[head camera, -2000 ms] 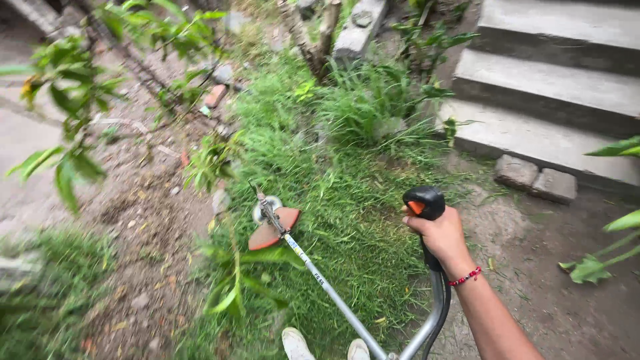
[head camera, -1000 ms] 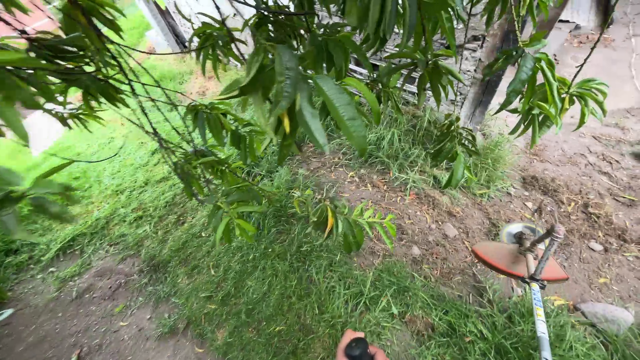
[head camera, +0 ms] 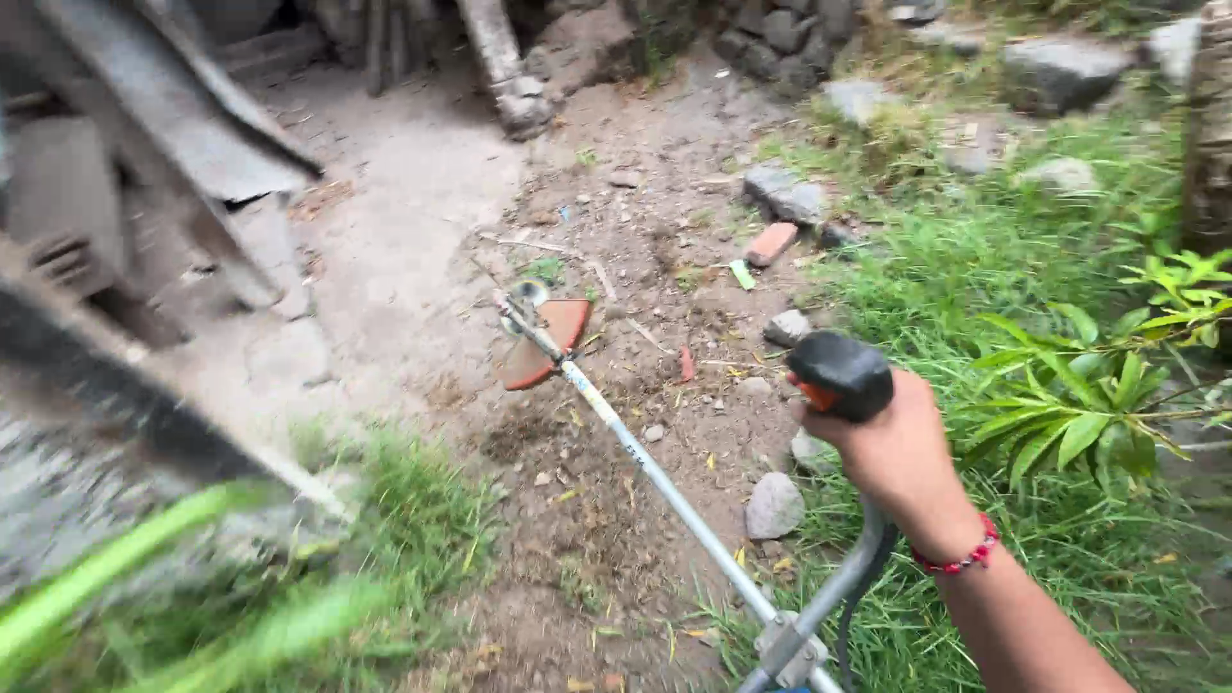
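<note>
My right hand [head camera: 890, 457], with a red beaded bracelet at the wrist, grips the black control handle [head camera: 842, 373] of a brush cutter. From the handle a bent metal bar runs down to a clamp [head camera: 791, 647] on the long metal shaft [head camera: 674, 500]. At the shaft's far end, left of centre, the orange-rimmed guard [head camera: 549, 345] and the cutting head [head camera: 526, 300] are over bare soil beside pale hard ground. Whether the cutting head turns cannot be told. My left hand is outside the view.
Loose stones [head camera: 775, 505], a brick piece [head camera: 771, 244] and a green scrap [head camera: 742, 274] lie on the soil. Grass [head camera: 924, 279] grows at right, beneath a leafy branch [head camera: 1088, 414]. Metal sheets [head camera: 183, 115] and a dark beam [head camera: 115, 385] lean at left. Blurred green blades fill the lower left.
The view has swung considerably. The guard and cutting head, at the right of the picture one second ago, now appear left of centre. My right hand and forearm show fully again, still on the handle.
</note>
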